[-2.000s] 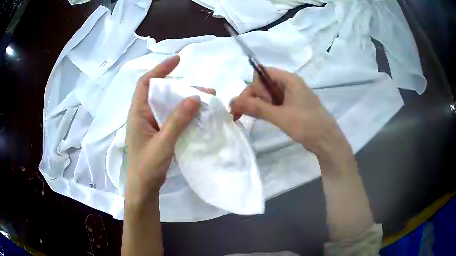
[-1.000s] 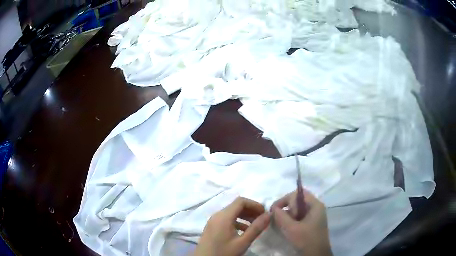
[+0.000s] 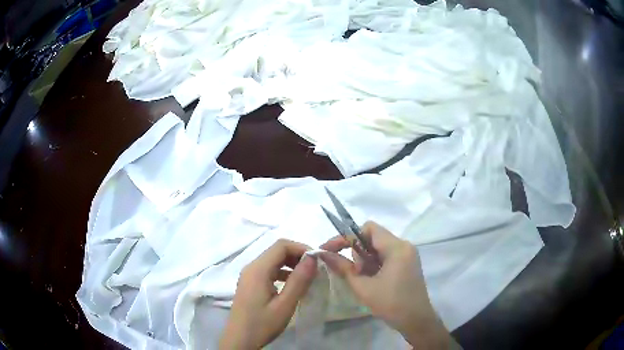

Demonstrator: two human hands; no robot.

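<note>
A thin white garment point(image 3: 198, 232) lies spread in front of me. My left hand point(image 3: 274, 290) pinches a small part of its edge between thumb and finger. My right hand point(image 3: 383, 273) pinches the same edge close beside it and also holds thread snips point(image 3: 345, 220) in the palm. The two silvery blades point up and left, apart at the tips, above the cloth. The handle is mostly hidden by my fingers. The cloth hangs down below my fingertips.
A heap of crumpled white garments point(image 3: 383, 68) lies at the far side of the glossy dark-brown table point(image 3: 55, 184). Dark table also shows through a gap between heap and garment. A yellowish edge strip point(image 3: 58, 65) and blue items are at the upper left.
Since the first frame, the cloth part has been lowered and my hands have come together at its edge. Since the second, the hands sit further left and higher in view, and the snips' blades now show apart.
</note>
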